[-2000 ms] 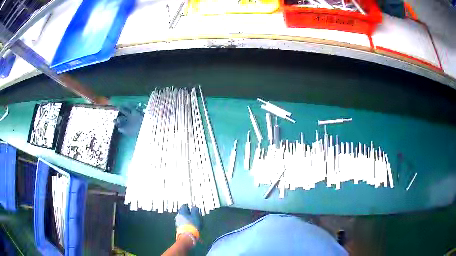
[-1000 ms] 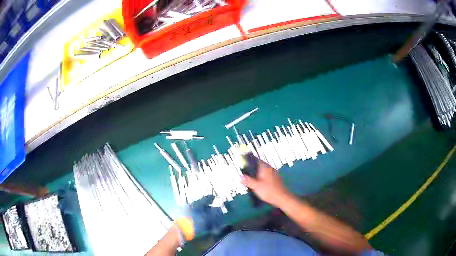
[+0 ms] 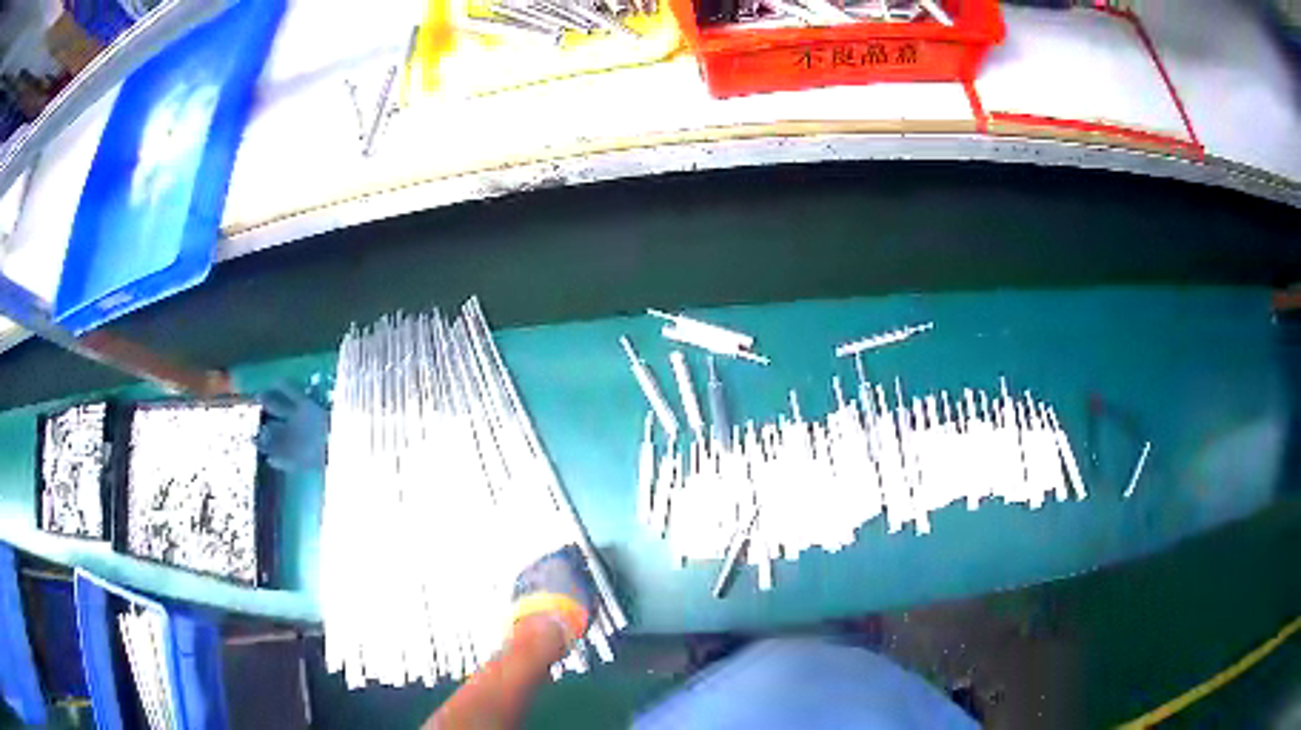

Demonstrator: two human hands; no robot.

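Observation:
My left hand [image 3: 554, 582], in a grey-blue glove with an orange-yellow cuff, lies over the near right part of a fanned pile of long silver-white rods [image 3: 414, 499]. Its fingers are hidden, so I cannot tell whether it grips a rod. My right hand is not in view. An uneven row of short silver-white rods [image 3: 842, 471] lies mid-bench. A few short pieces [image 3: 708, 337] lie crosswise behind the row, and one more short piece [image 3: 882, 340] lies to their right.
Black trays of small metal parts [image 3: 196, 488] sit left of the pile, with a grey-blue patch [image 3: 293, 428] beside them. A white shelf behind holds a blue bin [image 3: 164, 171], a yellow bin [image 3: 542, 64] and a red bin [image 3: 856, 60]. Blue crates [image 3: 100, 656] stand lower left.
My left hand has moved from the near edge of the short-rod row to the long pile. My right hand, with its dark tool, has left the view. The view has turned.

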